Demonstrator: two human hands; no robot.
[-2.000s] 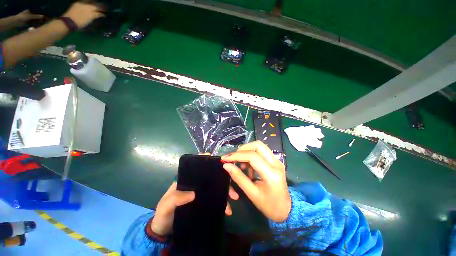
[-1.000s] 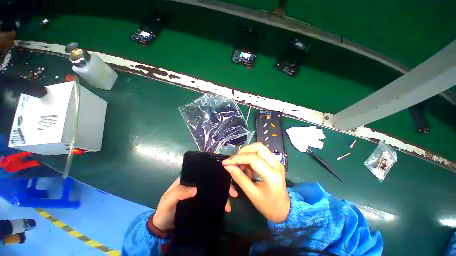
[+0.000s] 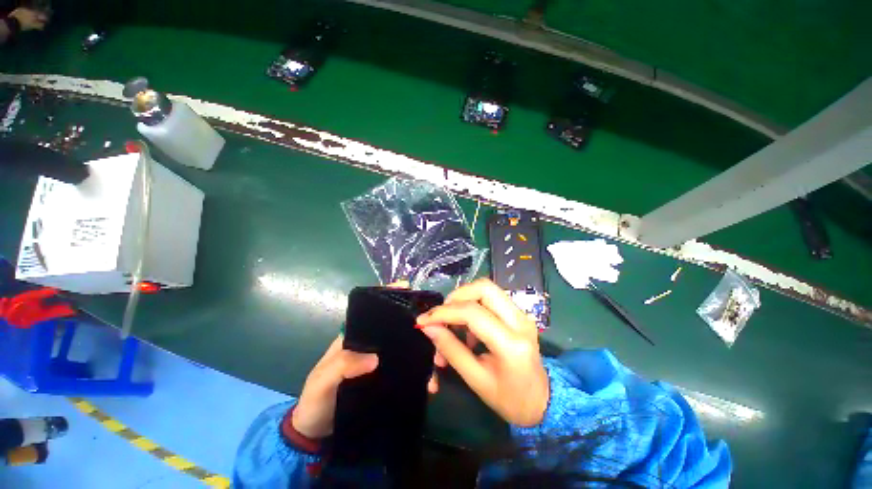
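A black phone unit (image 3: 387,382) is held upright, its dark glossy face toward me. My left hand (image 3: 330,387) grips its left side, thumb on the face and fingertips showing at the right edge. My right hand (image 3: 492,349) has thumb and forefinger pinched at the phone's upper right corner. A tiny reddish spot shows at the fingertips; whether it is a part cannot be told. A clear plastic bag (image 3: 411,229) with dark pieces lies behind the phone. A second phone unit (image 3: 517,263) with orange and white tabs lies right of the bag, partly behind my right hand.
White bottle (image 3: 182,134) and white box (image 3: 163,229) stand left. A white crumpled piece (image 3: 585,262), dark tweezers (image 3: 621,313) and small zip bag (image 3: 729,306) lie right. Phone units (image 3: 485,107) sit on the green belt behind the chipped rail (image 3: 335,145). Another person's hand (image 3: 27,19) shows upper left.
My right fingertips have moved slightly down and left at the phone's top corner. The belt units have shifted right. The other person's arms have drawn back toward the upper left edge.
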